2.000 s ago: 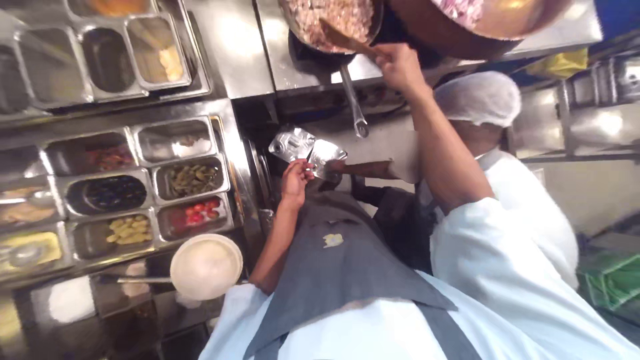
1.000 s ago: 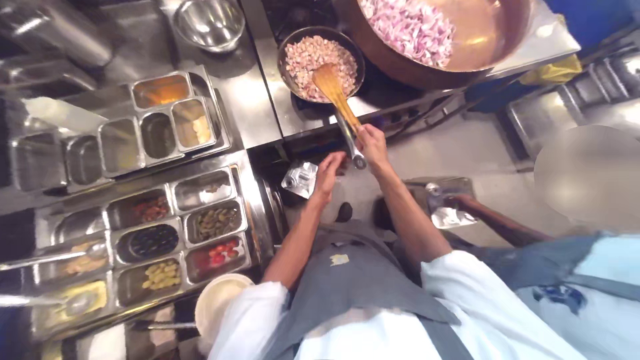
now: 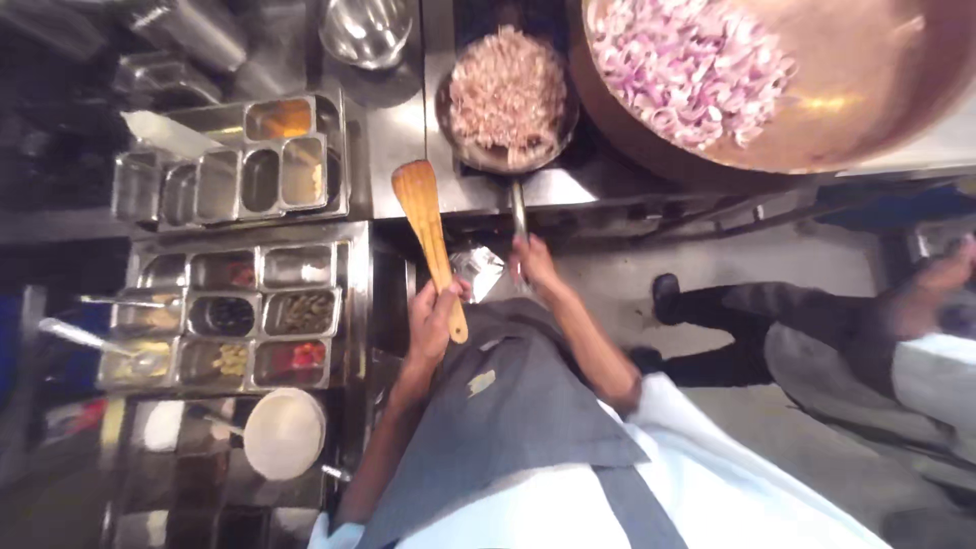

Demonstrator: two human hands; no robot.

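Note:
My left hand (image 3: 435, 314) grips the handle of a wooden spatula (image 3: 424, 217), whose flat blade points up over the counter edge. My right hand (image 3: 534, 265) is closed around the metal handle of a frying pan (image 3: 518, 206). Chopped, pinkish-brown food (image 3: 507, 91) fills that pan on the stove. Beside it stands a large, wide pan (image 3: 839, 91) with sliced red onions (image 3: 686, 69). A crumpled piece of silver foil (image 3: 479, 271) shows between my hands, below the counter; what it rests on is hidden.
Steel trays of ingredients (image 3: 259, 313) and further metal containers (image 3: 217, 179) line the left side. A steel bowl (image 3: 367, 30) sits at the back, and a white round tub (image 3: 284, 435) is low on the left. Another person's dark-trousered legs (image 3: 732, 328) are at the right.
The wooden spatula has passed from my right hand to my left. My right hand has taken hold of the pan handle. The other person has moved farther right, away from me.

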